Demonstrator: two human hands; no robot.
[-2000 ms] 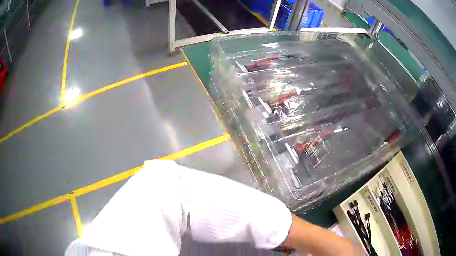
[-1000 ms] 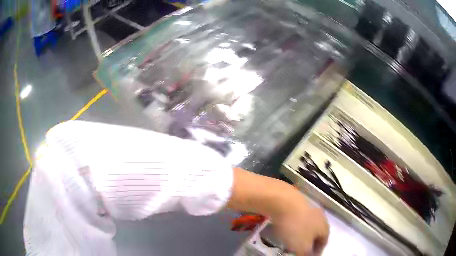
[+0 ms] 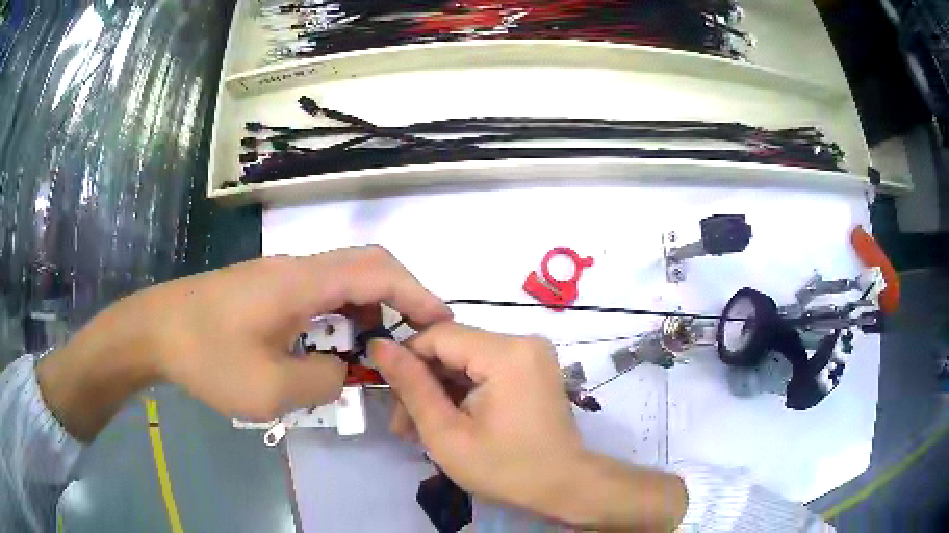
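Observation:
A thin black wire (image 3: 583,308) runs across the white layout board (image 3: 624,229) from my hands to metal clips (image 3: 682,331) at the right. My left hand (image 3: 239,333) is at the board's left side, fingers bent around the dark wire end beside a white holder (image 3: 331,333). My right hand (image 3: 499,401) meets it from the right, thumb and finger pinching a small black piece at the wire end. The fingers partly hide this piece; I cannot tell whether it is tape or a connector. A black ring, like a tape roll (image 3: 747,327), stands over the right-hand clips.
A cream tray (image 3: 541,179) behind the board holds black sleeved leads (image 3: 520,130) and red-and-black wires (image 3: 479,19). A red ring with tab (image 3: 560,277), a black fixture pad (image 3: 725,234) and an orange handle (image 3: 874,265) are on the board. Clear plastic (image 3: 104,135) lies left.
The view has swung right, from the plastic-covered bundles and floor to the board. Both hands now show together at the wire's left end; earlier only one arm and its hand showed.

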